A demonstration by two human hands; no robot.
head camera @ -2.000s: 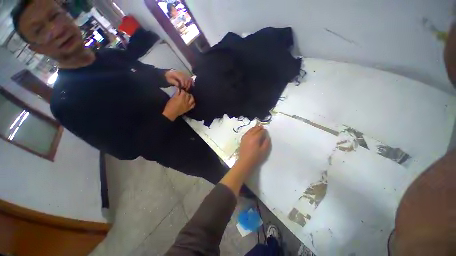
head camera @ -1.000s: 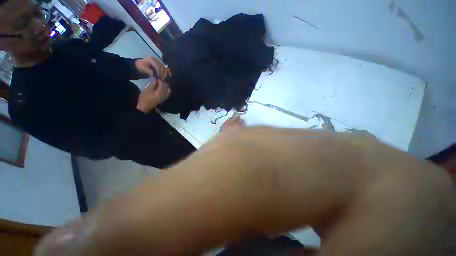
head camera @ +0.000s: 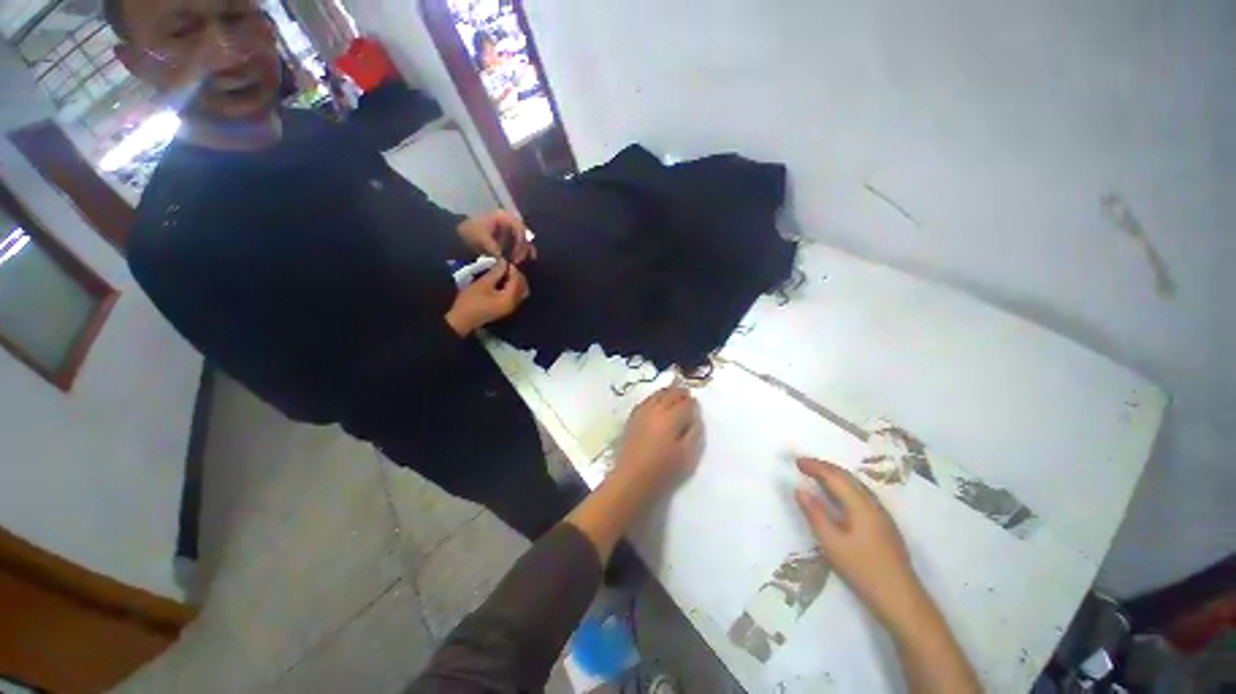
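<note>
A heap of black garment pieces (head camera: 644, 258) lies at the far left part of the white cabinet top (head camera: 935, 339), with loose thread tails along its near edge. My left hand (head camera: 664, 441) rests on the cabinet top just in front of those threads, fingers curled; whether it holds anything is hidden. My right hand (head camera: 854, 529) is over the top near the tape residue (head camera: 800, 580), thumb and fingers apart, with nothing seen in it. A person in black (head camera: 312, 271) stands at the left, both hands (head camera: 495, 271) together on a small dark item beside the heap.
A white wall (head camera: 868, 109) runs behind the cabinet. A bright blue item (head camera: 603, 648) is on the concrete floor (head camera: 353, 522) by the cabinet's near side. Dark clutter (head camera: 1095, 644) stands past the right end. A red object (head camera: 363, 64) shows behind the person.
A large blurred hand and arm that crossed the view one second ago is gone; my right hand is now low over the cabinet top. My left hand stays near the threads.
</note>
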